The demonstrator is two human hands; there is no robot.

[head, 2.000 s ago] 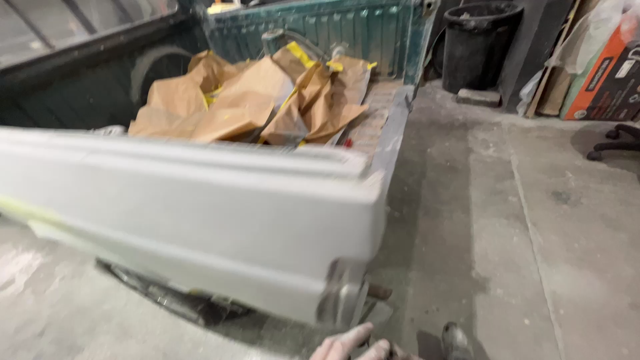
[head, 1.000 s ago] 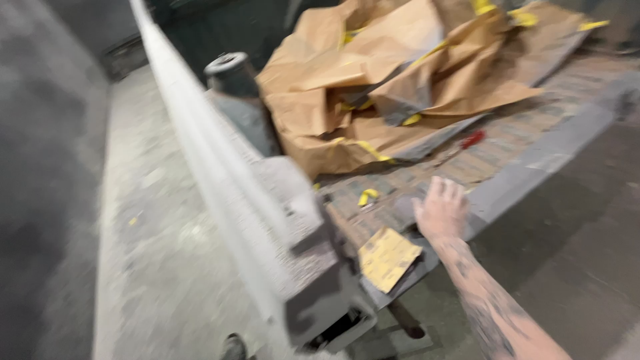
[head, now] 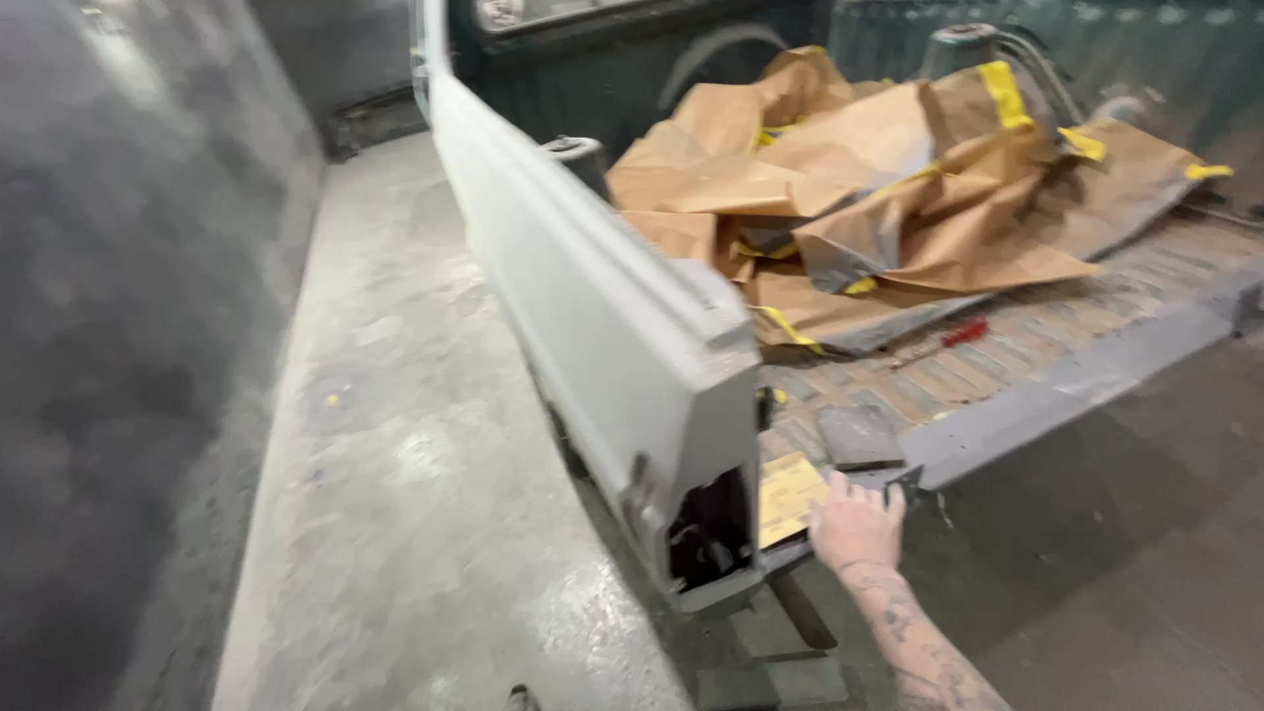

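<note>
My right hand (head: pixel 857 521) reaches in from the lower right, its fingertips at the rear edge of the pickup bed (head: pixel 1066 400). Under or beside the fingers lies a yellow sheet of sandpaper (head: pixel 790 497); whether they touch it cannot be told. Just beyond the hand rests a flat grey pad (head: pixel 861 436). To the hand's left stands the grey-primed side panel of the truck bed (head: pixel 612 326), with a dark opening (head: pixel 709 528) in its end. A screwdriver with a red handle (head: pixel 965 333) lies farther along the bed. My left hand is out of view.
Crumpled brown masking paper (head: pixel 849 178) with yellow tape covers much of the bed. A grey wall (head: pixel 148 296) runs along the left, beyond a strip of concrete floor (head: pixel 425 494). A dark bar (head: pixel 802 612) juts out beneath the bed's corner.
My right hand has moved from near the grey pad's place on the bed to the edge beside the yellow sheet. The grey pad now shows on the bed. The view has shifted.
</note>
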